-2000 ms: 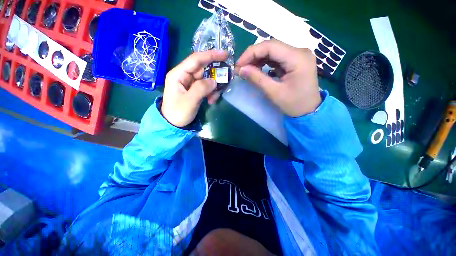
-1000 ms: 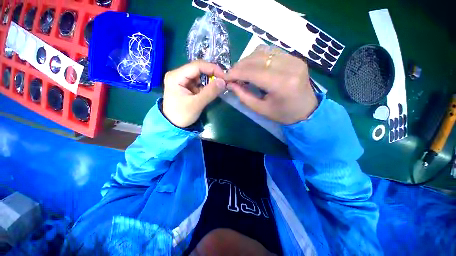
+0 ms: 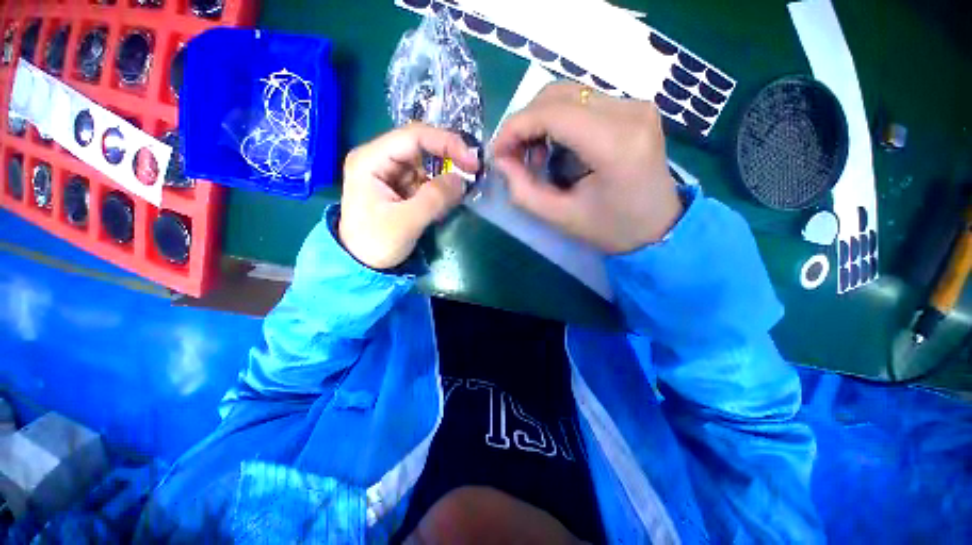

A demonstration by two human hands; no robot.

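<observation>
My left hand (image 3: 397, 194) holds a small round module (image 3: 456, 168) with a yellow patch between thumb and fingers. Much of the module is hidden by the fingers. My right hand (image 3: 597, 170) is just to its right, with thumb and index finger close together near the module's edge. A dark object (image 3: 565, 165) shows inside the curled right fingers; I cannot tell what it is. Both hands are above the white work pad (image 3: 549, 250).
Crinkled clear bag (image 3: 435, 80) behind the hands. Blue bin of pale rings (image 3: 197, 128) and red parts tray (image 3: 203, 250) at left. Sticker sheet (image 3: 597, 37), round black mesh dish (image 3: 789, 144), white disc (image 3: 821, 227), tape roll (image 3: 814, 271) and orange screwdriver (image 3: 949, 277) towards the right.
The module has turned from facing the camera to mostly edge-on in my left hand. My right fingers have drawn slightly away from it since a second ago. The view has shifted slightly.
</observation>
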